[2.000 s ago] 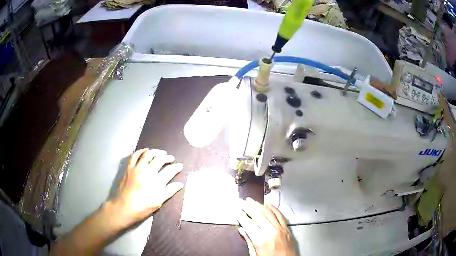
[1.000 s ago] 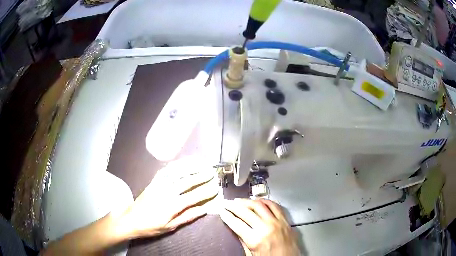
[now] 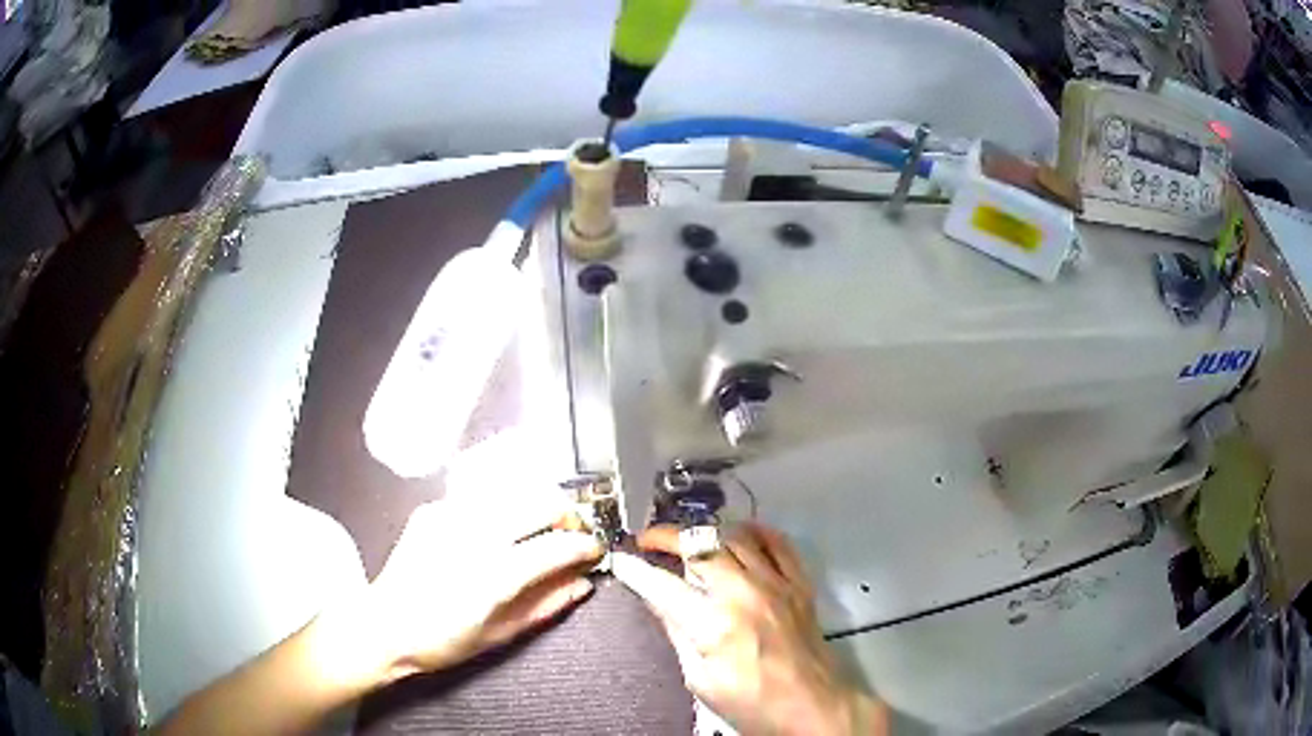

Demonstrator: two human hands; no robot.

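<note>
A dark brown garment panel [image 3: 381,309] lies on the white machine table, passing under the lamp and both hands. The presser foot and needle area [image 3: 604,515] is at the left end of the machine head. My left hand [image 3: 468,582] lies on the panel left of the foot, fingertips beside it, washed out by glare. My right hand [image 3: 741,611] is just right of and below the foot, fingers bent in towards it. The fingertips of both hands nearly meet. Whether they pinch cloth is hidden. No pale pocket piece can be made out.
The off-white sewing head [image 3: 892,360] fills the right. The white lamp [image 3: 439,360] hangs over the panel on a blue neck. A green screwdriver [image 3: 640,43] stands in a beige post [image 3: 591,201]. Behind are a white trough [image 3: 806,65] and control panel [image 3: 1151,166]. Plastic-covered cardboard [image 3: 137,388] edges the left.
Both hands have moved in to the presser foot; the left came over from the panel's left side. The pale piece seen earlier is now covered or lost in glare. The view has shifted right.
</note>
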